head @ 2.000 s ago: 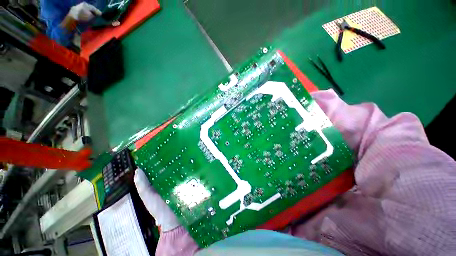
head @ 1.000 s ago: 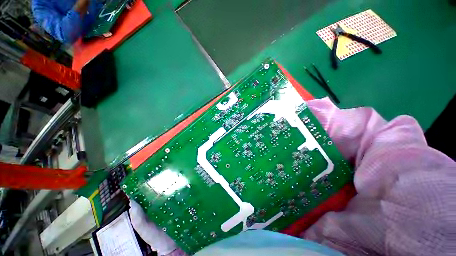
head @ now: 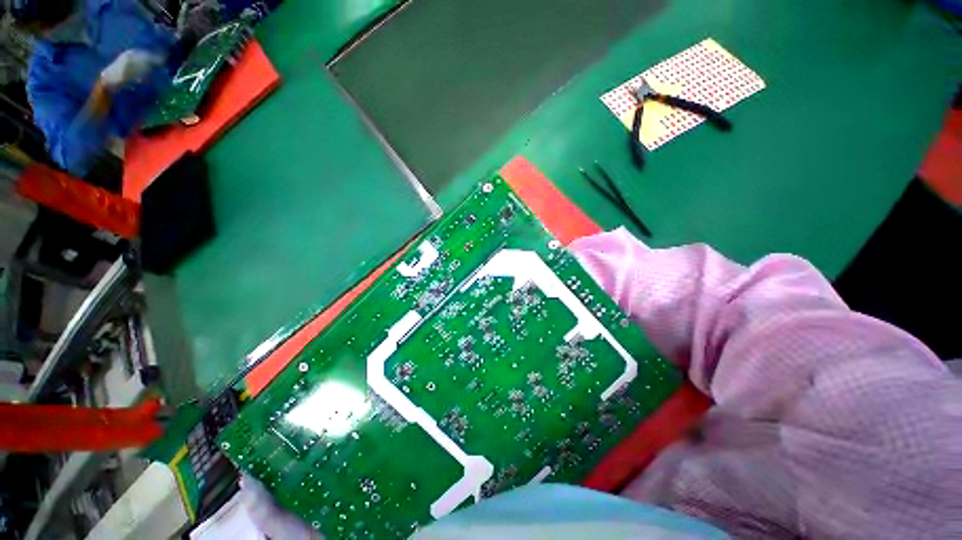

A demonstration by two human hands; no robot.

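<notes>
A large green circuit board lies tilted across the lower middle of the head view, its flat solder side with the white C-shaped track facing up. It is over a red-orange mat. My left hand, in a white glove, holds the board's lower left edge; its fingers are mostly hidden under the board. My right hand is hidden behind the board; only the pink sleeve shows at the board's right edge. A bright glare covers part of the board's left side.
Open side cutters lie on a card with red dots, with dark tweezers nearby. A grey-green strip is set in the bench. A person in blue handles another board at upper left. A keypad is at lower left.
The board, mat, cutters and tweezers have shifted left and down in the view. The glare has moved left on the board, whose tilt has changed. My left hand still holds it.
</notes>
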